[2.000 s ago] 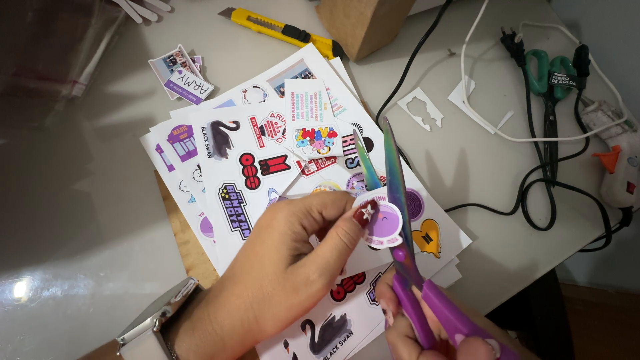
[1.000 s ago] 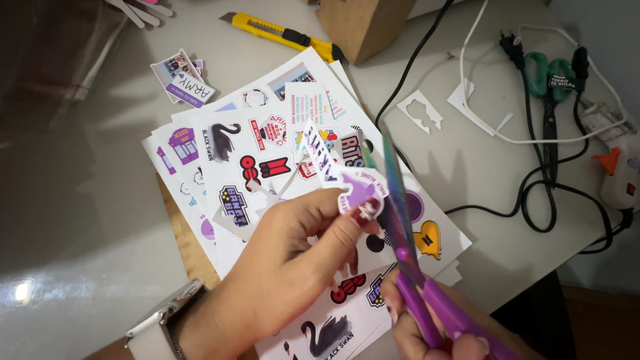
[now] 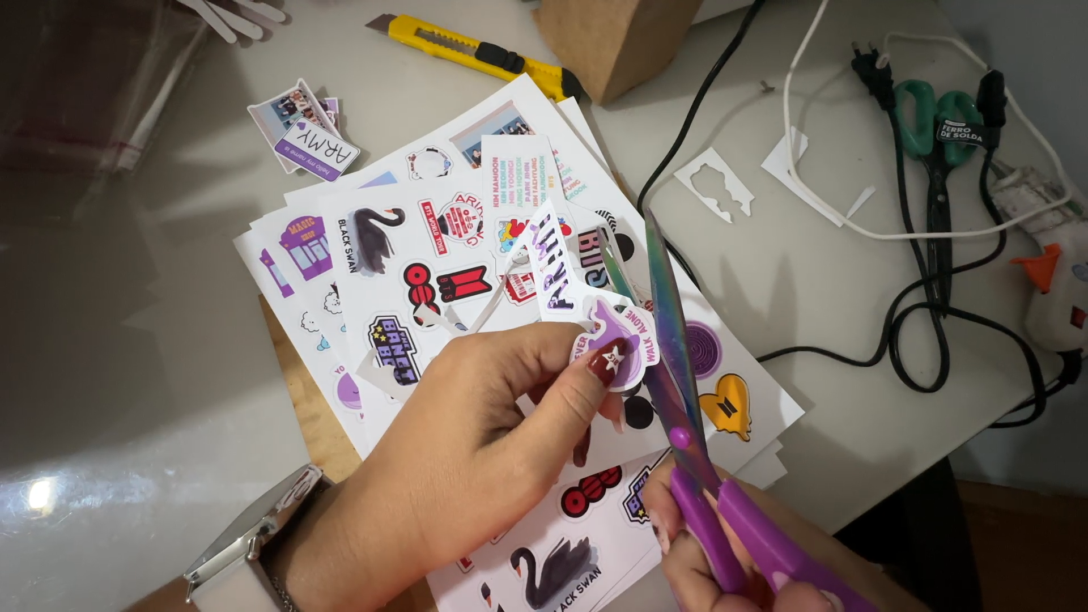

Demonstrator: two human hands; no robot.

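Observation:
Between thumb and fingers, my left hand (image 3: 476,425) pinches a purple whale sticker (image 3: 633,365) with a white border. A strip of paper with patterned letters (image 3: 552,263) rises just above it. My right hand (image 3: 722,544) grips purple-handled scissors (image 3: 680,433) with iridescent blades, which are parted and point up, close to the sticker's right edge. Under both hands lies a stack of printed sticker sheets (image 3: 459,195), showing black swans, red logos and a yellow heart. Part of the sticker is hidden by my left thumb.
A yellow snap-off cutter (image 3: 467,53) lies beside a cardboard box (image 3: 612,42) at the top. Cut-out stickers (image 3: 314,140) are piled upper left. Paper scraps (image 3: 714,183), green-handled scissors (image 3: 937,187), black and white cables and a glue gun (image 3: 1054,297) are at the right.
The sticker has turned in my left hand, from a rounded piece with its purple face showing to the whale shape with lettering beside it. The scissors stay close to it.

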